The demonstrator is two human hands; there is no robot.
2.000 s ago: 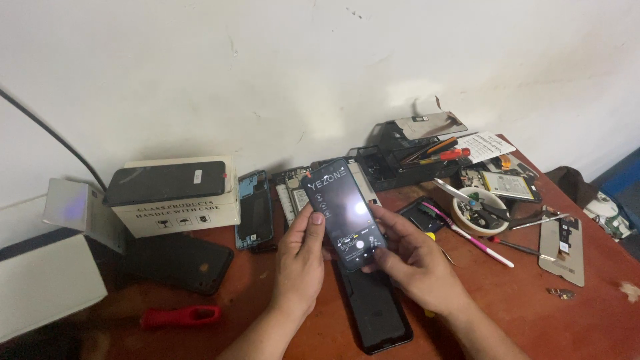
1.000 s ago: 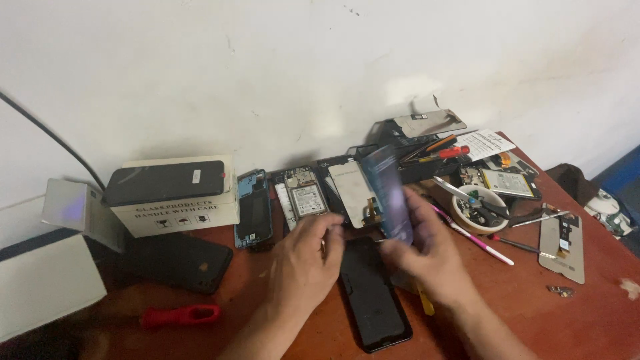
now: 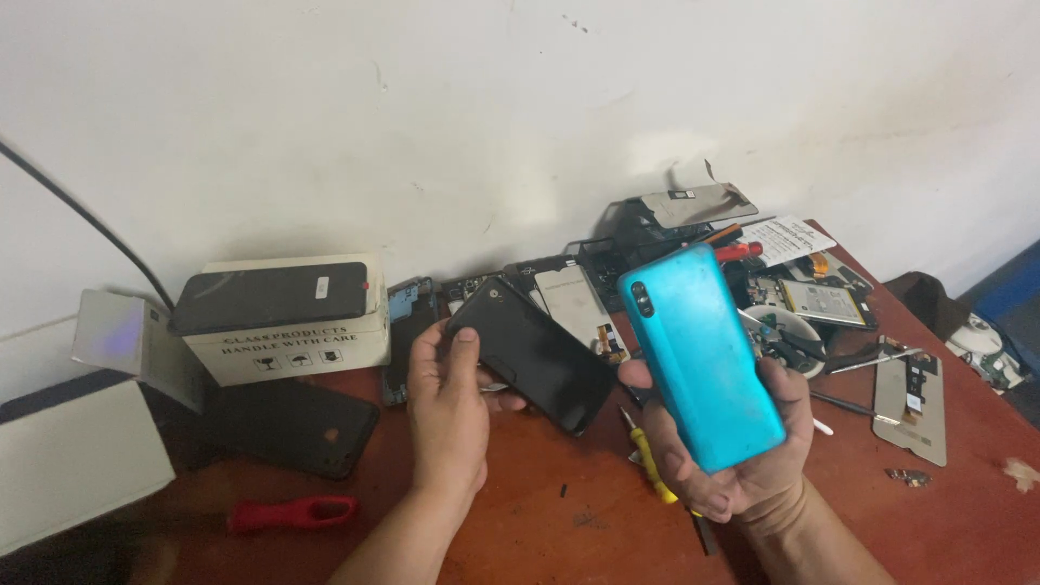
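My left hand (image 3: 451, 406) grips the upper left end of a black smartphone (image 3: 540, 353), its dark glossy face up and tilted. In my right hand (image 3: 735, 455) lies a smartphone with a turquoise back (image 3: 703, 357); that back, with its camera bump at the upper left, faces me. The two phones are apart. Between my hands a screwdriver with a yellow handle (image 3: 650, 463) rests on the table. Behind the black phone are a detached display panel (image 3: 573, 301) and a partly hidden opened phone.
A white carton (image 3: 301, 357) bears a black phone (image 3: 272, 299) at left. Near it are a dark phone panel (image 3: 292, 422) and a red handle (image 3: 292, 513). At right stand a cup of tools (image 3: 784, 325), an opened phone with its battery (image 3: 821, 302) and another display panel (image 3: 934, 406).
My left hand has taken hold of the black phone that lay on the table and raised it. The phone in my right hand, earlier screen up, now shows its turquoise back.
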